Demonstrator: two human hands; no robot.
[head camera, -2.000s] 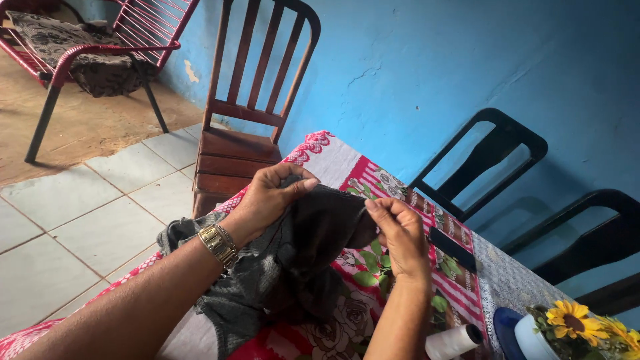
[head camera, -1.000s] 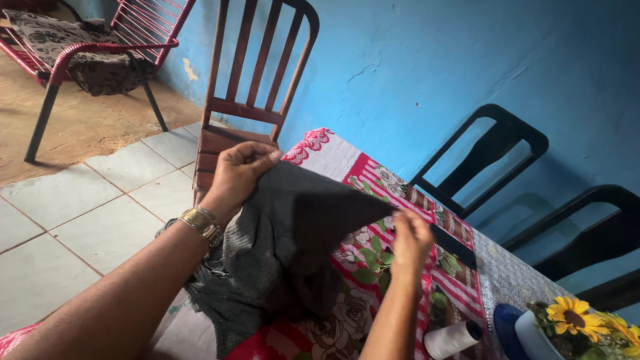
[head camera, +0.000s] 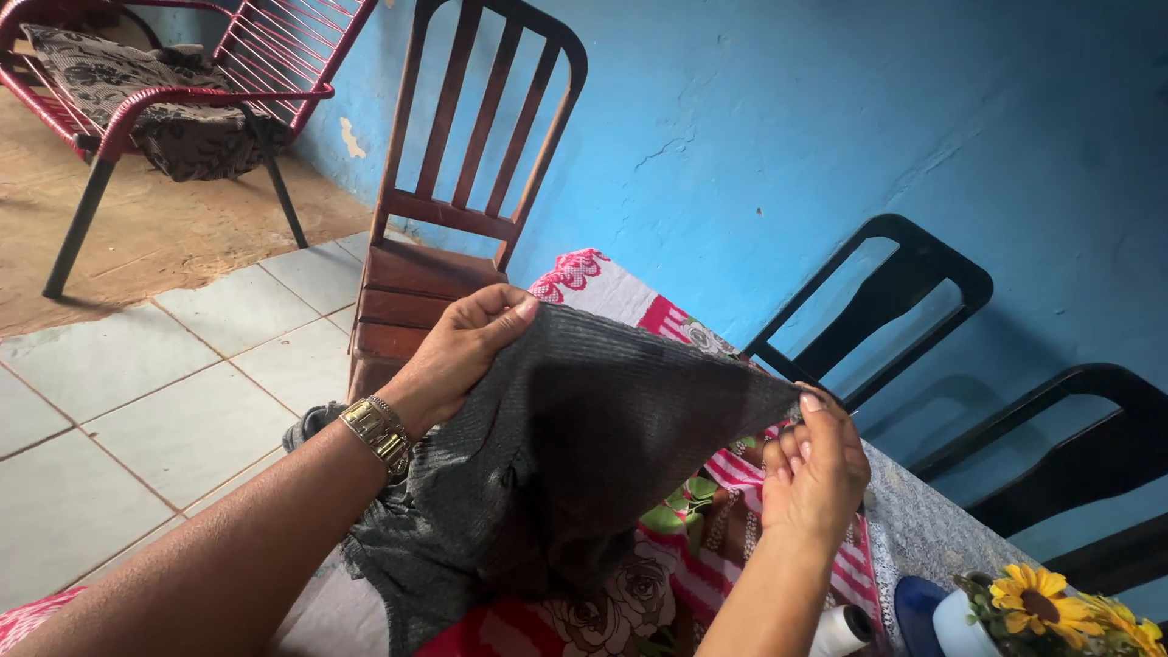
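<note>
My left hand (head camera: 465, 351), with a gold-coloured wristwatch (head camera: 376, 432) on its wrist, pinches the upper left edge of a dark grey ribbed knit cloth (head camera: 620, 429) between thumb and fingers. The cloth's right corner is gripped by my right hand (head camera: 815, 461), and the top edge is stretched taut between both hands, sloping down to the right. The rest of the cloth hangs in folds onto the patterned tablecloth (head camera: 630, 593). Beside my right forearm stands a white thread spool (head camera: 838, 631), partly cut off by the frame.
A pot with yellow artificial-looking sunflowers (head camera: 1040, 604) and a blue dish (head camera: 917, 610) are at the lower right. A wooden slatted chair (head camera: 429, 283) stands beyond the table, black chairs (head camera: 876, 310) along the blue wall, and a red corded armchair (head camera: 173, 119) at the upper left.
Two seconds ago my hands were closer together on the bunched cloth; now they are farther apart and its edge is stretched out. My right hand's fingers have closed on the corner.
</note>
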